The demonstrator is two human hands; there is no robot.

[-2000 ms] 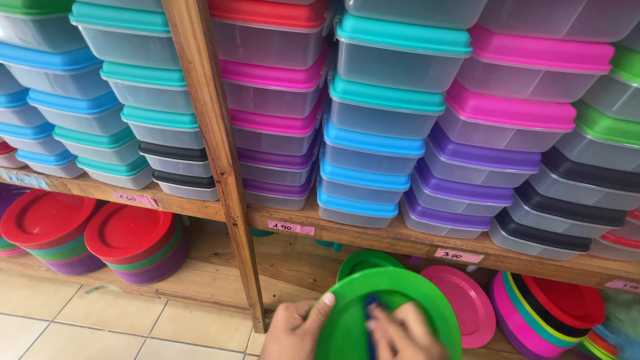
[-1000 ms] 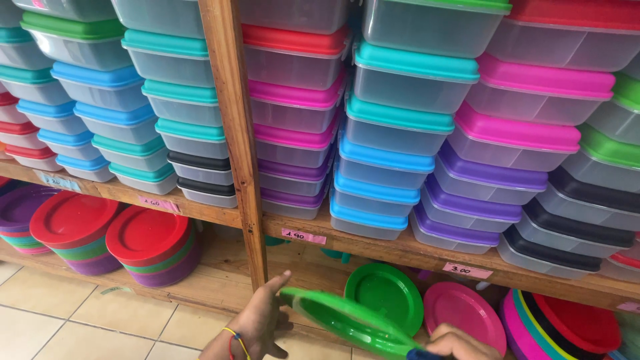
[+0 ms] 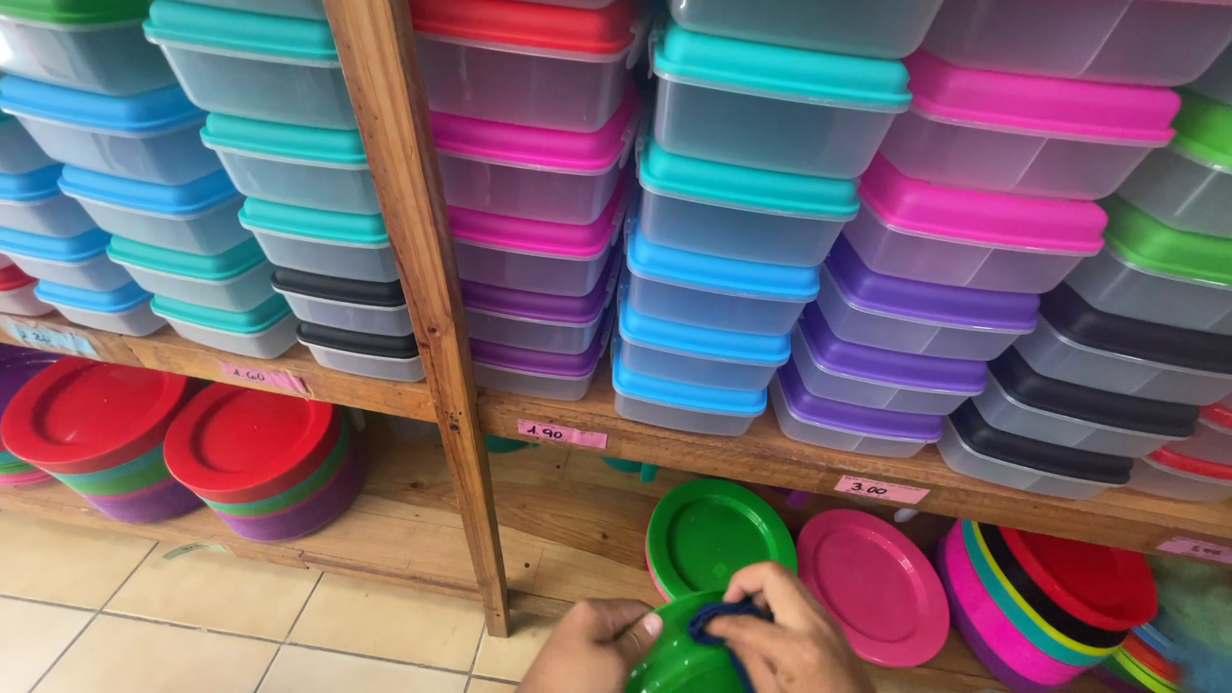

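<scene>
At the bottom centre of the head view, my left hand (image 3: pixel 589 647) grips the left rim of a green plastic plate (image 3: pixel 671 652), thumb on its upper face. My right hand (image 3: pixel 784 635) holds a dark blue cloth (image 3: pixel 714 618) bunched under its fingers, pressed against the plate. The lower part of the plate is cut off by the frame. Just beyond my hands, another green plate (image 3: pixel 720 539) lies on the bottom shelf, on top of others, with a pink plate (image 3: pixel 874 587) to its right.
Stacked plastic containers with coloured lids (image 3: pixel 756 202) fill the shelf above. A wooden upright post (image 3: pixel 433 318) stands left of my hands. Stacks of coloured plates (image 3: pixel 252 462) sit low at the left, and another stack (image 3: pixel 1044 602) at the right. Floor tiles (image 3: pixel 207 616) show at the lower left.
One second ago the plate was tilted nearly edge-on, with my left hand spread beside its rim. Now my left hand grips the rim and my right hand has the cloth on the plate's face.
</scene>
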